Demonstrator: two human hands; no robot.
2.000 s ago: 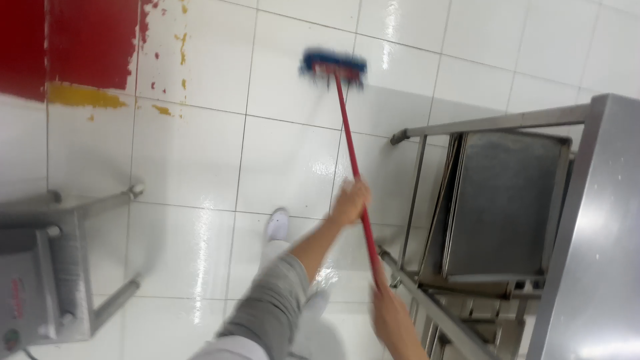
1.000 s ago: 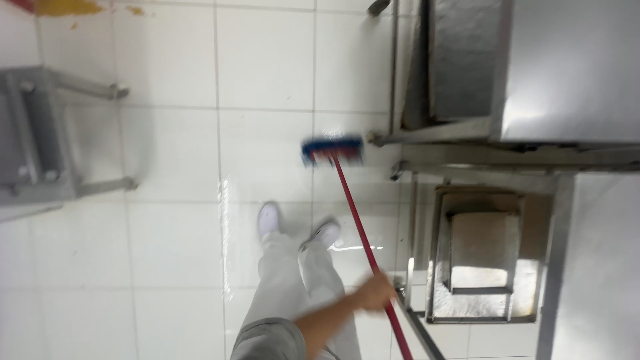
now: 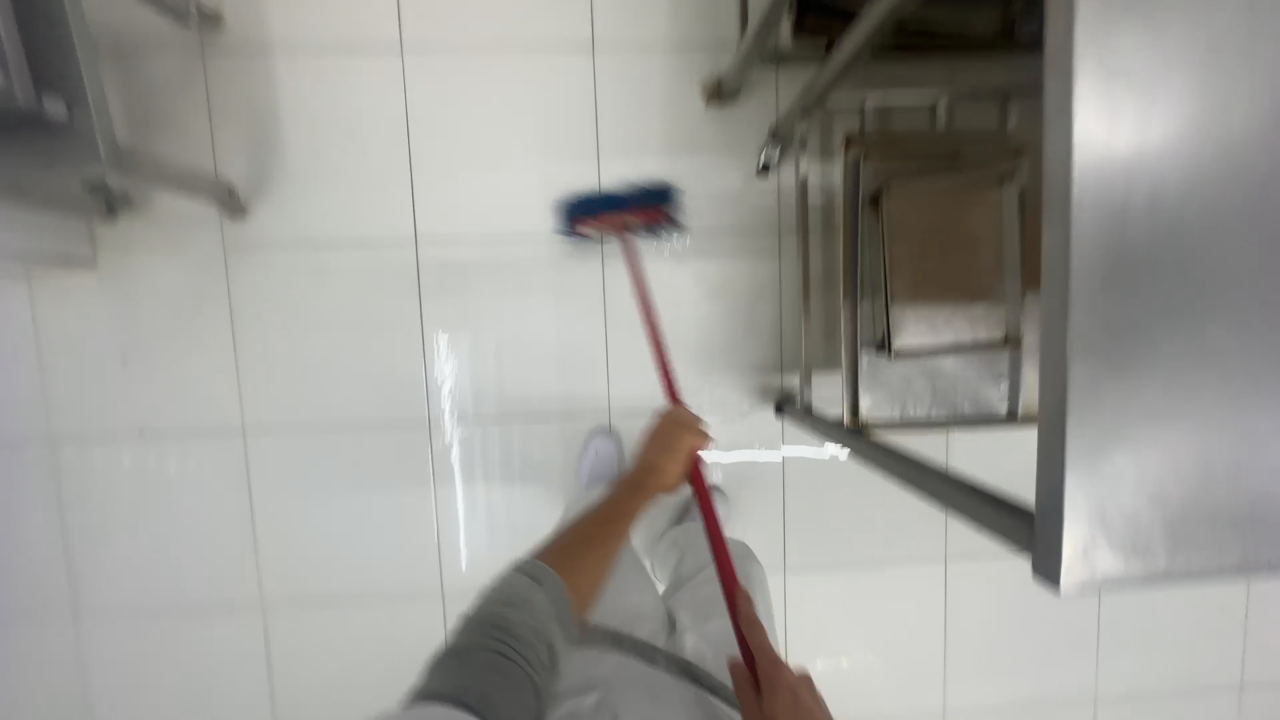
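My left hand (image 3: pixel 672 448) is closed around the middle of a red broom handle (image 3: pixel 655 335). Lower down, at the bottom edge of the view, my right hand (image 3: pixel 772 672) grips the same handle near its end. The broom head (image 3: pixel 620 210), with blue bristles and a red part, rests on or just over the white tiled floor (image 3: pixel 510 330), ahead of my feet; motion blurs it, so contact with the tiles cannot be told. Wet-looking bright reflections lie on the tiles near my shoes.
At the right stands a stainless steel table (image 3: pixel 1170 300) with an angled leg near my right side. Beside and beneath it is a metal rack or frame (image 3: pixel 850 290) holding flat pieces. Metal legs of other equipment (image 3: pixel 180 185) reach onto the floor at the upper left.
The view has shifted, and the red and yellow floor patches seen earlier are out of sight. Both hands are now visible on the handle; one second ago only one was plain.
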